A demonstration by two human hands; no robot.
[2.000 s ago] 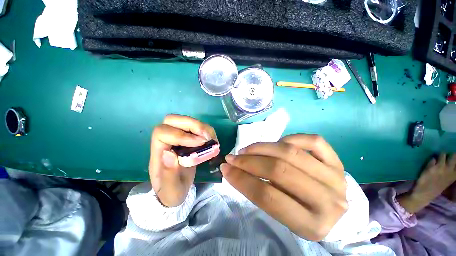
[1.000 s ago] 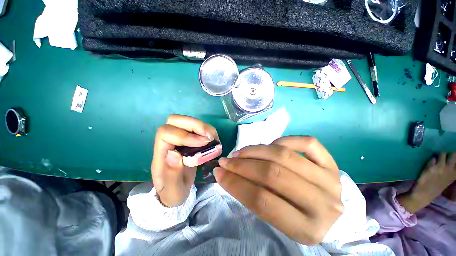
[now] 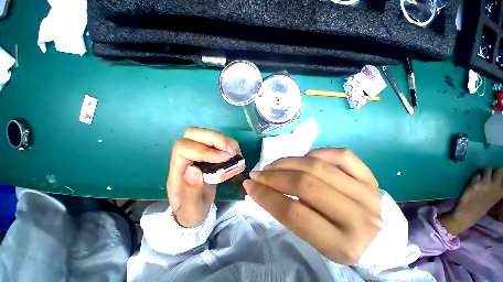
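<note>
My left hand [image 3: 193, 173] holds a small watch case [image 3: 223, 169] edge-on, its dark face up and its pale pink side band towards me. My right hand [image 3: 320, 201] is just right of it, thumb and fingertips brought together near the case without visibly touching it. Something small and dark shows blurred by those fingertips, and I cannot tell whether they hold it. A white wipe [image 3: 289, 144] lies behind my right fingers. Behind it stand a clear round dish [image 3: 278, 99] and its clear lid [image 3: 240, 82].
Black foam tray [image 3: 265, 33] along the back. Yellow stick [image 3: 325, 93] with a crumpled wrapper [image 3: 364, 87], tweezers [image 3: 398, 91] and a black pen [image 3: 411, 82] at right. White label [image 3: 87, 109] and loose watch head [image 3: 17, 134] at left. Dark block [image 3: 459, 147] near a neighbour's hand [image 3: 477, 201].
My right fingertips have moved slightly right, away from the watch case, compared with one second ago. My left hand has barely moved. The neighbour's pale sleeve at lower left has shifted.
</note>
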